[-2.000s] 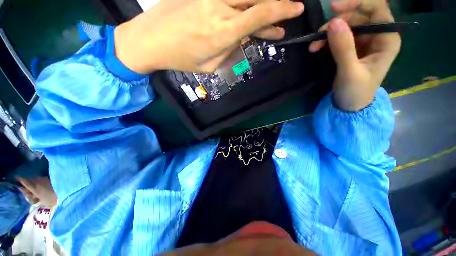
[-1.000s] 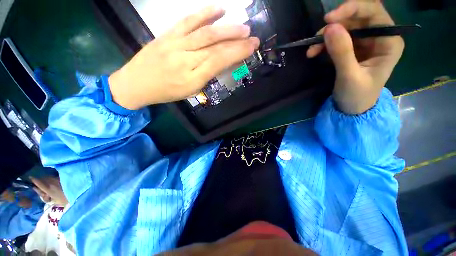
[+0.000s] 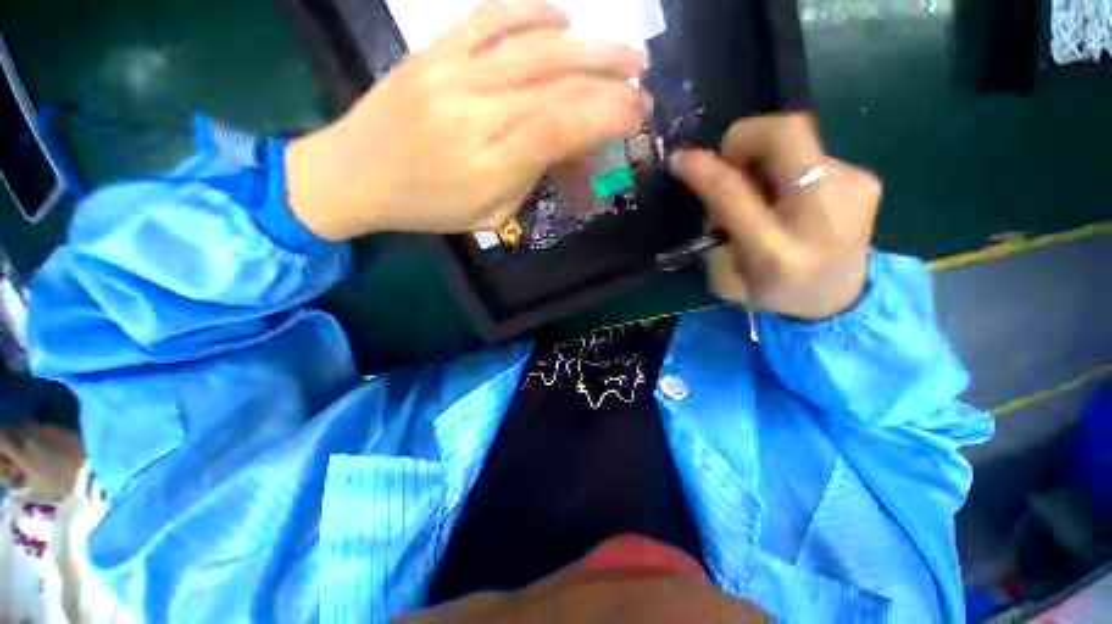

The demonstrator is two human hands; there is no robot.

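Observation:
An open tablet unit point(image 3: 573, 201) lies in a black carrier tray point(image 3: 512, 315), its circuit board with a bright green patch point(image 3: 612, 183) towards me. A glaring white area point(image 3: 610, 18) shows beyond my left hand point(image 3: 470, 128), which lies over the unit with its fingertips at the board and holds nothing visible. My right hand point(image 3: 780, 207) is curled, slightly blurred, with a fingertip at the board's right corner. Thin dark tweezers point(image 3: 689, 254) stick out from its palm, pointing left over the tray's near rim; most of the tool is hidden.
A smartphone point(image 3: 24, 146) with a dark screen lies at the far left on the green bench. A pile of white strips point(image 3: 1083, 27) is at the top right corner, a black tray edge point(image 3: 994, 43) beside it. Part of another person point(image 3: 49, 463) shows at the lower left.
My right hand has moved left and down to the board's corner, and the tweezers have turned from extended over the board to tucked in the palm. My left hand has shifted slightly right.

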